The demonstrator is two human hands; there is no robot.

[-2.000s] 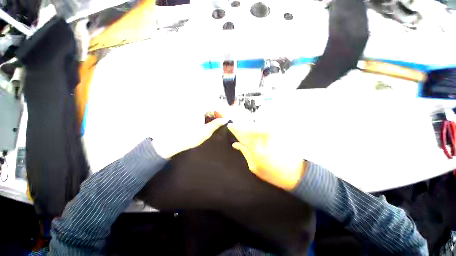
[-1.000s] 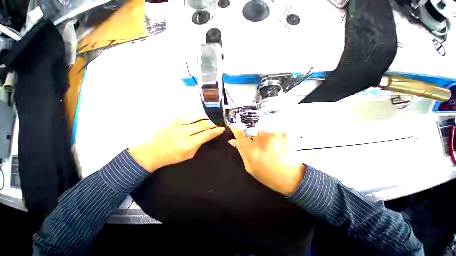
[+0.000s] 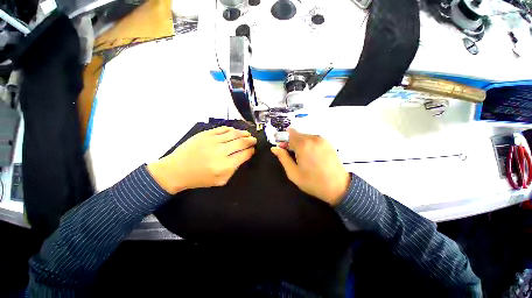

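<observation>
A black cloth panel (image 3: 251,198) lies on the white sewing table and hangs over its front edge. Its far edge is at the presser foot and needle area (image 3: 269,123). My left hand (image 3: 207,160) lies flat on the panel, left of the needle, fingers pointing at the foot. My right hand (image 3: 315,166) is just right of the foot, its thumb and index finger at the cloth's edge by a small shiny part; whether they pinch the cloth is hard to tell.
A stack of black cut pieces (image 3: 52,128) lies at the left, beside brown paper (image 3: 137,26). A black strip (image 3: 388,52) hangs over the white machine head (image 3: 326,43). A wooden-handled tool (image 3: 446,87), a control panel (image 3: 510,105) and red-handled snips (image 3: 518,167) are at the right.
Black cloth now shows beyond my left fingertips, left of the needle. My left hand has moved slightly forward on the panel. My right fingers have curled in beside the foot. The view has shifted.
</observation>
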